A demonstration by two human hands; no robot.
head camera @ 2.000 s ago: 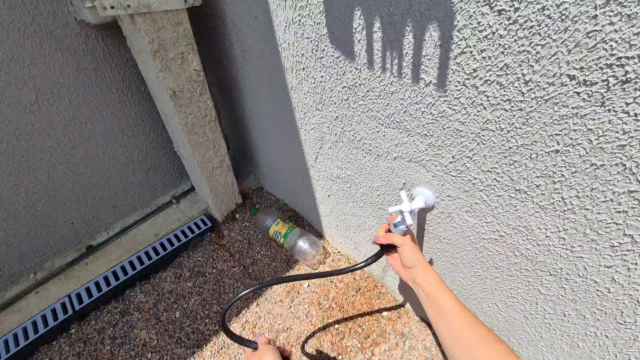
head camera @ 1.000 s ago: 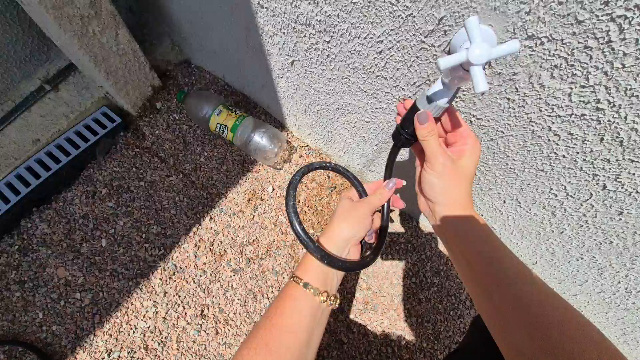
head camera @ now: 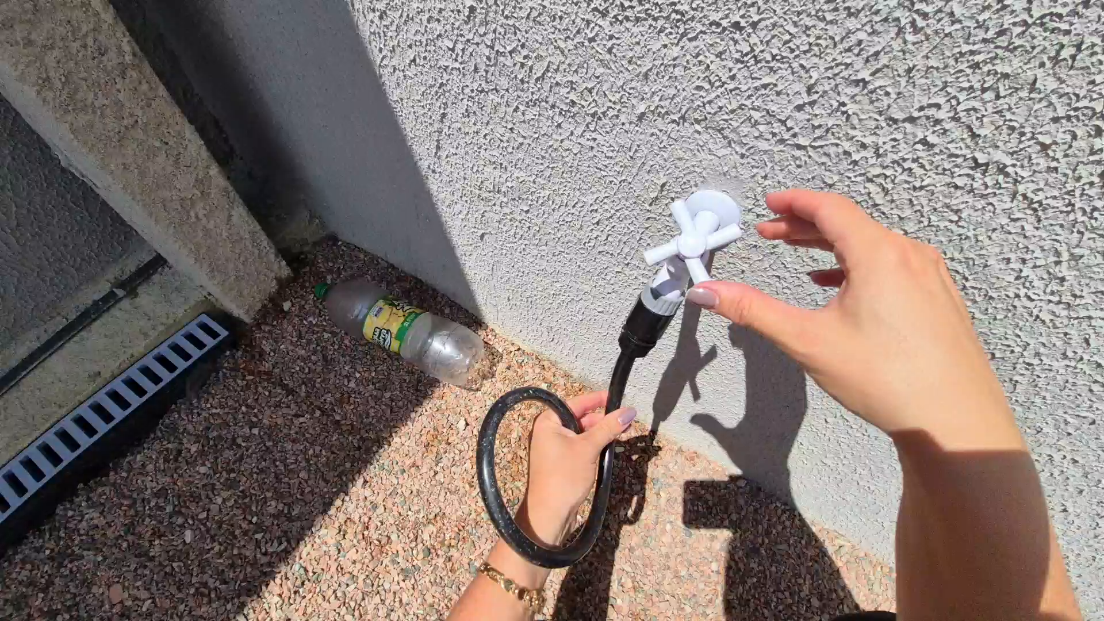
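Observation:
A white plastic tap (head camera: 693,245) with a cross-shaped handle comes out of the textured wall. Its spout enters the black connector (head camera: 645,326) of a black rubber hose (head camera: 488,466), which curls in a loop below. My left hand (head camera: 565,457) holds the hose under the connector, thumb and fingers around it; a gold bracelet is on that wrist. My right hand (head camera: 849,293) is spread beside the tap, with the thumb tip at the lower arm of the handle and the other fingers apart from it. Whether the thumb touches the handle is unclear.
A plastic bottle (head camera: 405,335) with a green cap and yellow-green label lies on the gravel (head camera: 345,483) by the wall (head camera: 552,172). To the left are a concrete post (head camera: 164,164) and a drain grate (head camera: 112,405) along the ground.
My right hand has let go of the hose connector and moved up and right beside the tap handle. My left hand still holds the looped hose.

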